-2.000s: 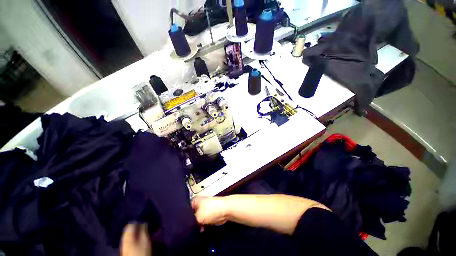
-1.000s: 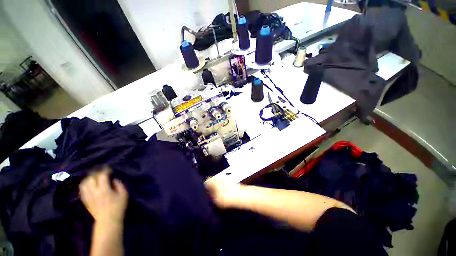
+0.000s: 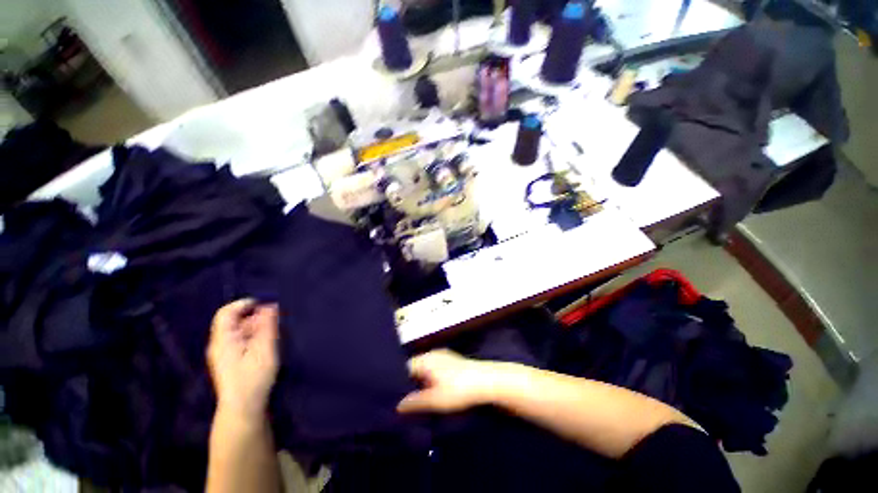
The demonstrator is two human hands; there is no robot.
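A dark navy garment piece lies in front of and left of the overlock machine, over the large dark garment pile. My right hand grips the piece's right edge, just below the machine table's front edge. My left hand is on the left part of the cloth, its fingers curled and slightly blurred; whether it grips cloth cannot be told. A small white spot shows on the pile. The presser foot area is hard to make out.
Dark thread cones stand behind the machine, with another cone and small tools to its right. A small upright colourful rectangle stands behind it. Grey garment pieces drape at far right. A red-rimmed basket holds dark cloth below.
The view has shifted. My left hand has come in from the bottom edge over the cloth and now lies nearer my right hand than one second ago. My right hand remains at the cloth's right edge.
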